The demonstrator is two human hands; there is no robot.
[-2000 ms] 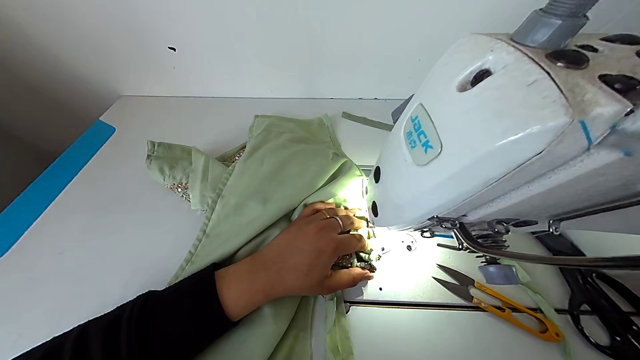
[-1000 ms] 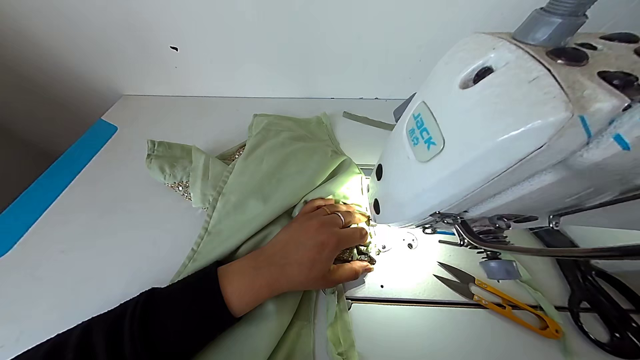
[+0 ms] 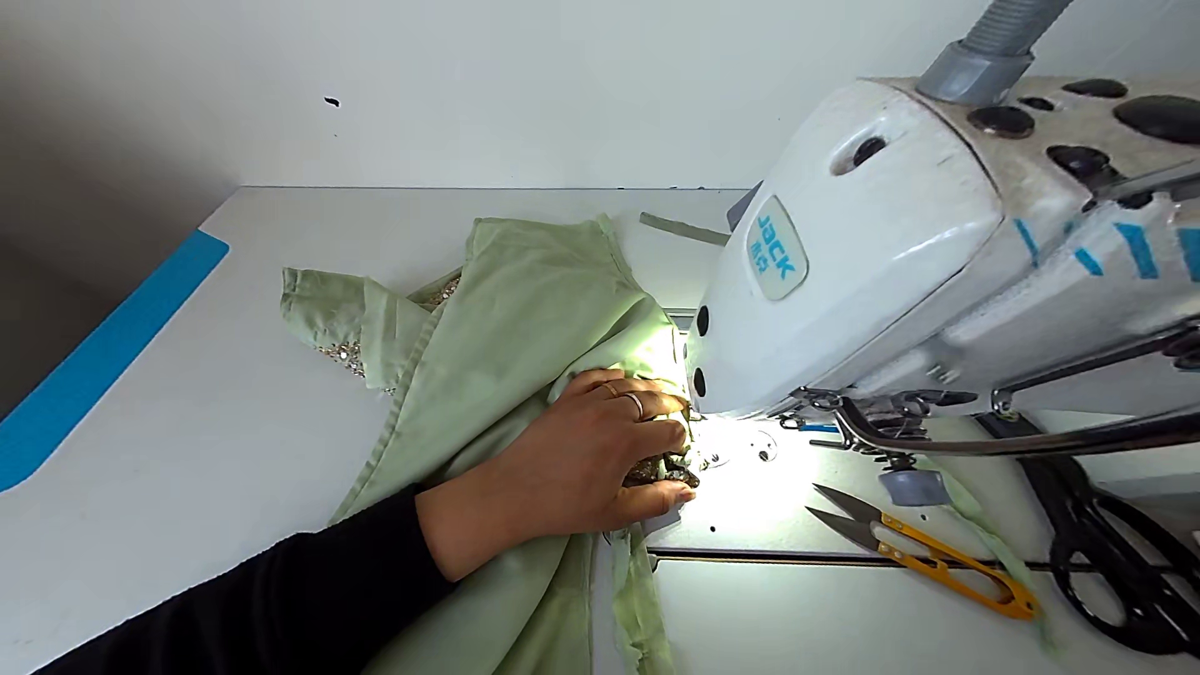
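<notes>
My left hand (image 3: 591, 450), with a ring and a black sleeve, rests on a light green fabric garment (image 3: 525, 319). Its fingers bunch a dark, beaded part of the garment (image 3: 670, 469) close to the lit needle area of the white Jack sewing machine (image 3: 844, 244). The needle and presser foot are hidden behind the machine head. Gold sequins (image 3: 347, 356) show at the garment's left part, and a narrow green strip (image 3: 642, 609) hangs below the hand. My right hand is out of view.
Yellow-handled thread snips (image 3: 928, 553) lie right of the lit plate, blades apart. Black-handled scissors (image 3: 1106, 553) lie farther right, with a thin green fabric strip (image 3: 984, 525) between. Another strip (image 3: 684, 228) lies behind the garment. Blue tape (image 3: 103, 356) runs along the table's left edge.
</notes>
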